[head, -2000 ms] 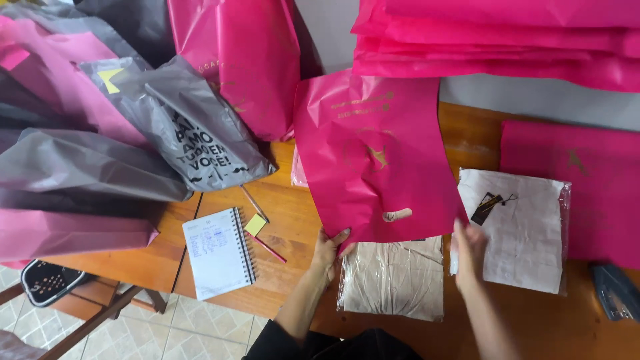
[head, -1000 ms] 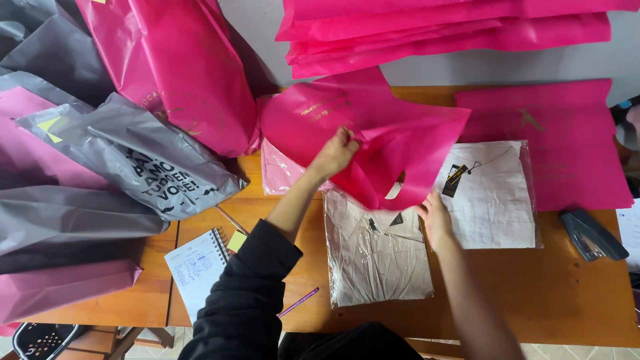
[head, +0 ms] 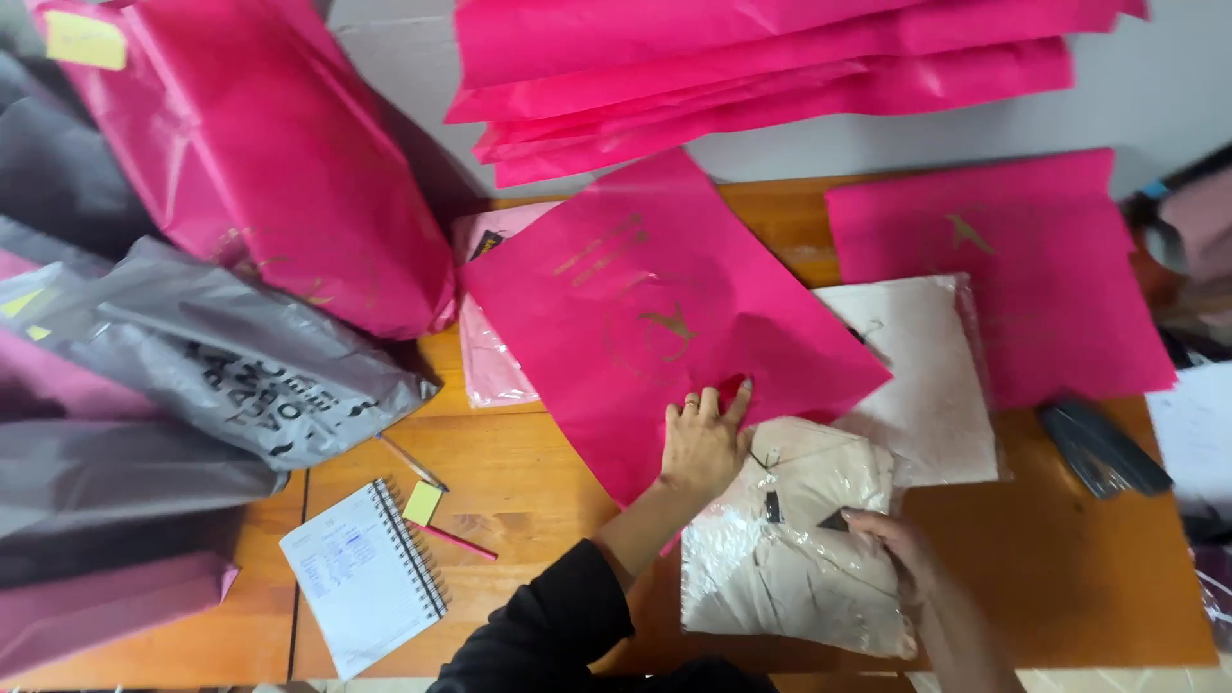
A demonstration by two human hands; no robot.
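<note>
A bright pink plastic bag (head: 616, 289) with gold print lies flat and slanted across the table's middle. My left hand (head: 705, 438) rests on its lower edge, fingers spread or curled at the bag's opening; whether they pinch the film is hard to tell. Just below is a beige garment in a clear plastic sleeve (head: 789, 568), its right side held by my right hand (head: 890, 544), thumb on top and the other fingers hidden. Partly under the pink bag are a white garment in clear plastic (head: 929, 385) and a pink packaged garment (head: 491, 356).
Pink and grey filled bags (head: 279, 173) crowd the left. A spiral notebook (head: 361, 577), yellow sticky notes (head: 423, 502) and a red pencil (head: 457, 541) lie nearby. At the right are another flat pink bag (head: 1011, 289) and a dark stapler (head: 1102, 448). Pink bags (head: 770, 77) hang over the back edge.
The pink bag, lifted and bent open in my hands a second ago, now lies flat. My right hand has moved from the bag to the beige packaged garment. The view has shifted.
</note>
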